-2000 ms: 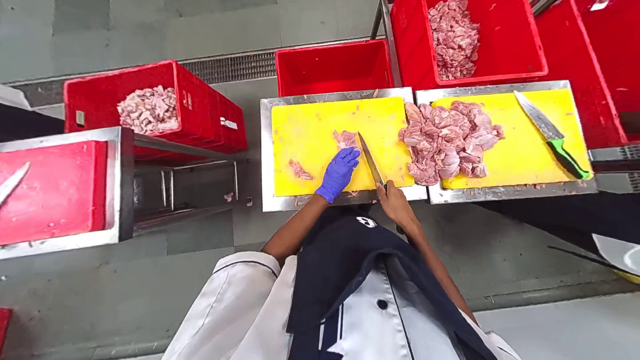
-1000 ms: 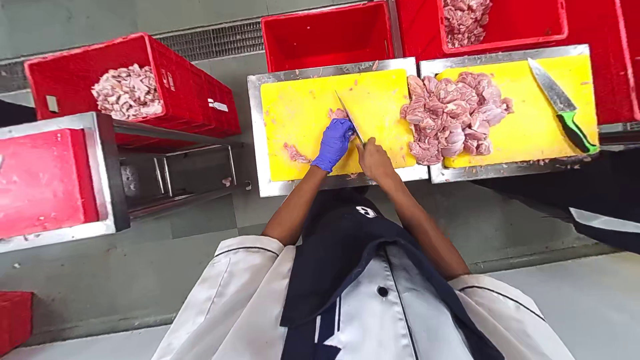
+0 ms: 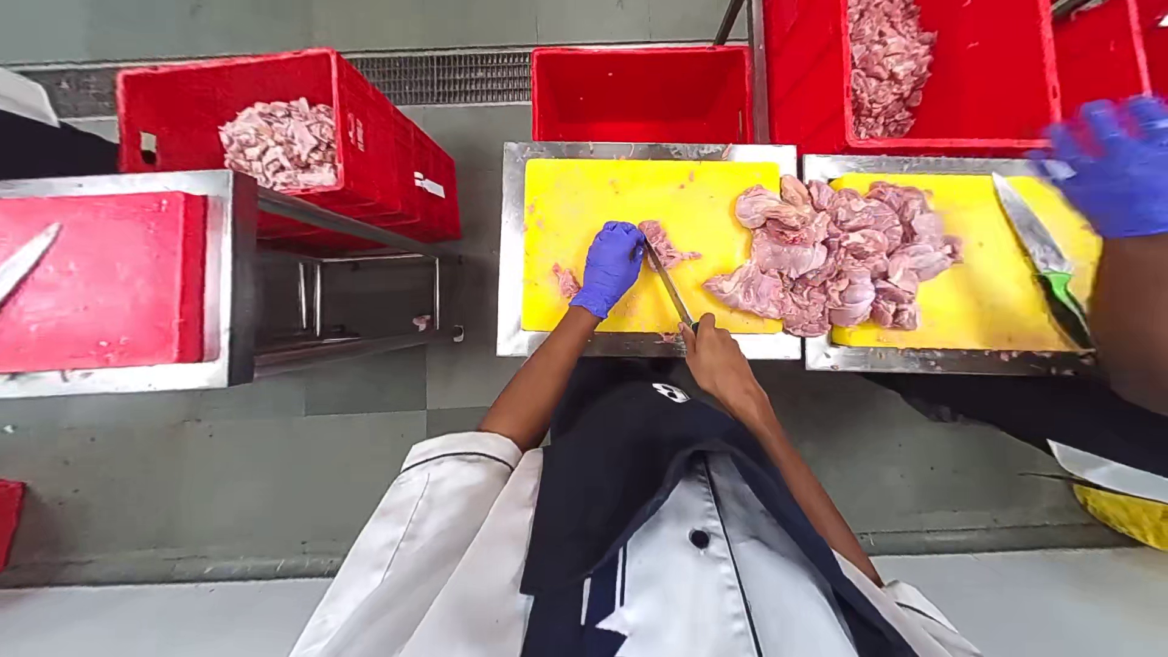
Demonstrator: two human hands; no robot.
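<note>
My left hand (image 3: 611, 266), in a blue glove, presses on a piece of raw meat (image 3: 664, 245) on the yellow cutting board (image 3: 584, 192). Bare of any glove, my right hand (image 3: 716, 358) grips a knife (image 3: 671, 285), whose tip lies beside my left fingertips at the meat. A small scrap of meat (image 3: 566, 280) rests left of my left wrist. To the right, a heap of raw meat pieces (image 3: 849, 255) spans this board and the neighbouring yellow board (image 3: 981, 301). My left fingertips are partly hidden at the meat.
A green-handled knife (image 3: 1038, 242) lies on the right board, near a co-worker's blue-gloved hand (image 3: 1113, 169). Beyond my board stands a red crate (image 3: 641, 91). Red crates with meat stand at left (image 3: 401, 155) and upper right (image 3: 985, 73). A red board (image 3: 100, 283) lies far left.
A co-worker's gloved hand has come into view at the right. My hands stay at the meat on the board, the knife still in my right hand.
</note>
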